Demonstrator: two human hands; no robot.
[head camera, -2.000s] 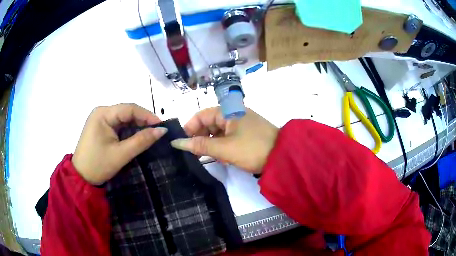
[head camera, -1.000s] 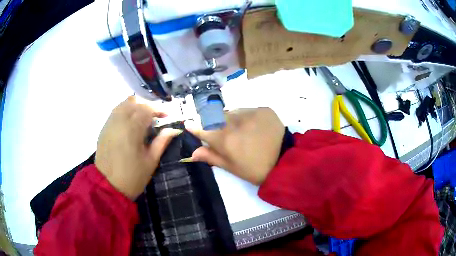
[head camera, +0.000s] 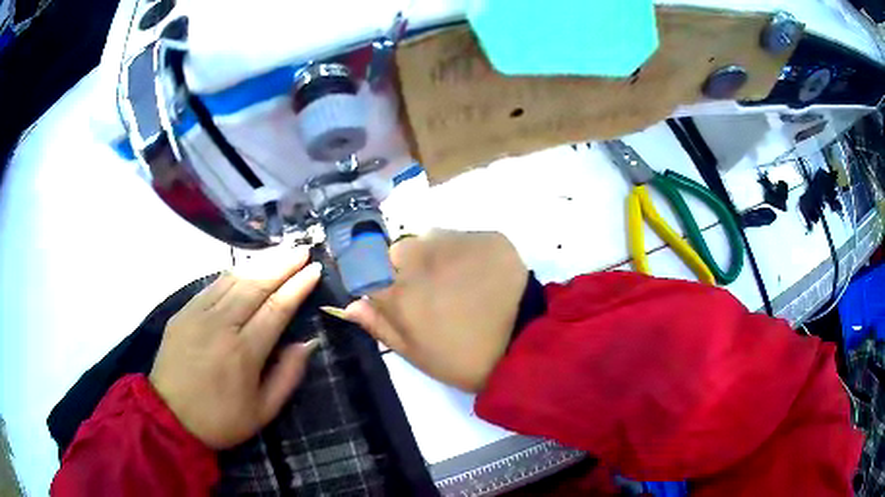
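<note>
The plaid fabric with its black fabric strip lies on the white table, its far end under the sewing machine head near the needle area. My left hand lies flat on the fabric, fingers pointing to the needle area, thumb spread. My right hand is at the strip's right edge, thumb and fingers pinching it, partly hidden by the grey-blue cylindrical attachment. The needle and presser foot are too small and blurred to make out. A black fabric panel shows left of my left hand.
The sewing machine spans the top, with a brown board and pale green patch. Shears with yellow and green handles lie right. Black scraps lie far right. A ruler tape edges the table.
The fabric's end has moved from in front of the machine to under its head. My left hand has flattened from a pinch onto the fabric. The view has shifted, with the machine larger and further left.
</note>
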